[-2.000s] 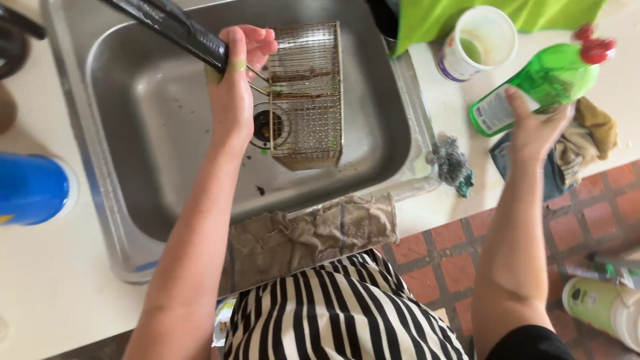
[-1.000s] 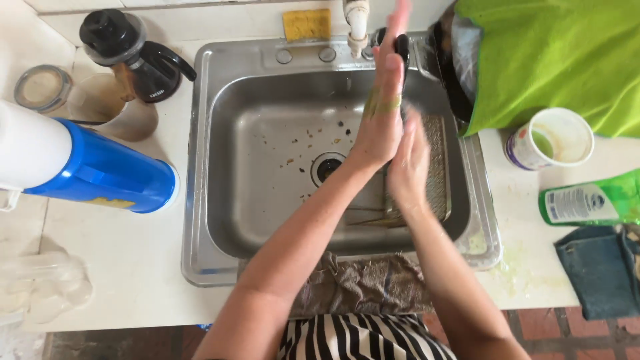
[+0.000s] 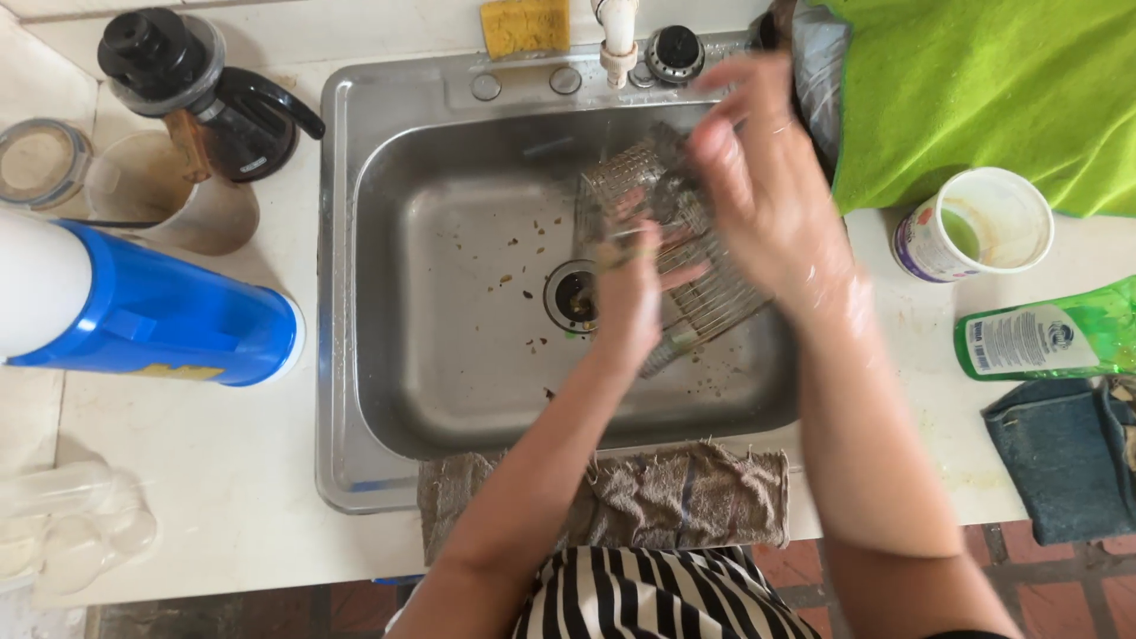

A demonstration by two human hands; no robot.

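A wire mesh basket (image 3: 714, 284) lies tilted in the right half of a stainless steel sink (image 3: 470, 355). My left hand (image 3: 635, 284) is at the basket's left side, fingers spread over the wires; whether it grips them is blurred. Above the basket's upper right, my right hand (image 3: 763, 177) is raised, wet and blurred, with fingers apart and nothing visible in it. The white faucet (image 3: 619, 44) stands at the back rim. Food bits lie around the drain (image 3: 571, 297). A brown rag (image 3: 692, 497) hangs over the sink's front edge.
Left of the sink are a blue thermos (image 3: 177, 311), a coffee carafe (image 3: 253, 133) and a cloudy plastic container (image 3: 213, 213). A yellow sponge (image 3: 525, 27) lies behind. On the right are a green cloth (image 3: 958, 98), a white tub (image 3: 1021, 222), a green soap bottle (image 3: 1038, 342) and denim fabric (image 3: 1061, 453).
The soap bottle, in my right hand two seconds ago, lies on the counter. My hands, close together one second ago, have parted, with the left now at the basket.
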